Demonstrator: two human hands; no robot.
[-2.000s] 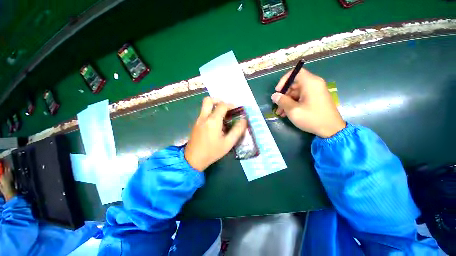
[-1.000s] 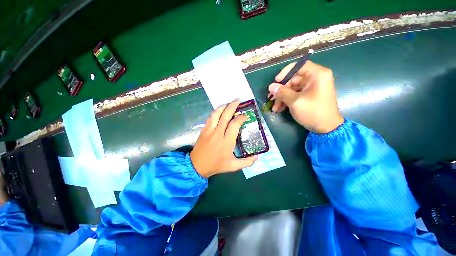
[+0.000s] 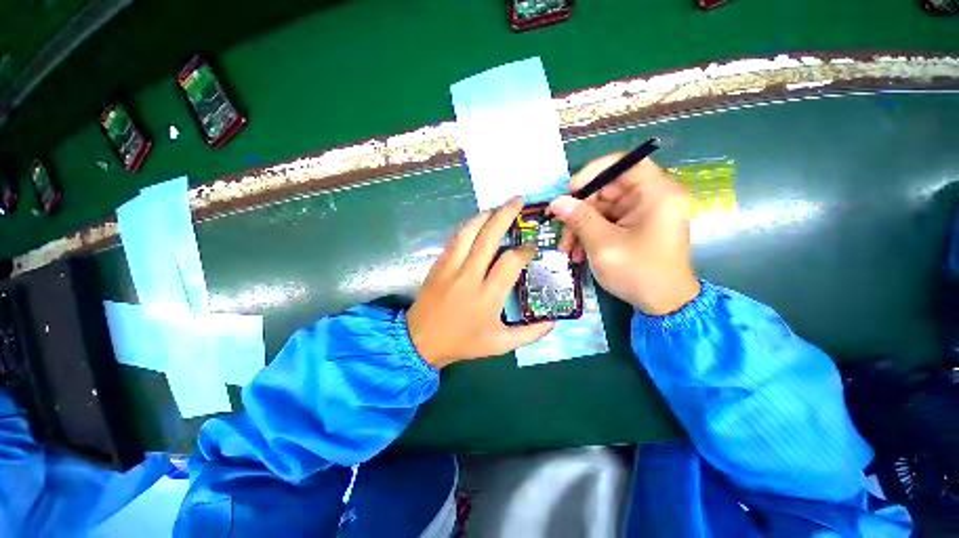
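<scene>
A phone unit (image 3: 551, 282) with a dark red rim, green board and silvery area lies on the pale release liner sheet (image 3: 512, 137). My left hand (image 3: 470, 286) holds the phone by its left side and lower end, with fingers on its upper part. My right hand (image 3: 638, 233) grips slim black tweezers (image 3: 623, 170) like a pen at the phone's upper right. The tweezers' tip is hidden by my fingers at the phone's top. I cannot tell if a piece is on it.
Spare liner sheets (image 3: 185, 347) lie crossed at left, beside a black tray (image 3: 68, 363). A yellow film patch (image 3: 709, 189) is right of my right hand. More phones (image 3: 211, 102) lie on the green belt beyond the worn whitish edge (image 3: 736, 79). A round black grille (image 3: 913, 475) is at lower right.
My right hand has moved left from the bench to the phone's top with the tweezers. My left hand, which shifted its grip on the phone earlier, still holds it. The belt phones appear shifted.
</scene>
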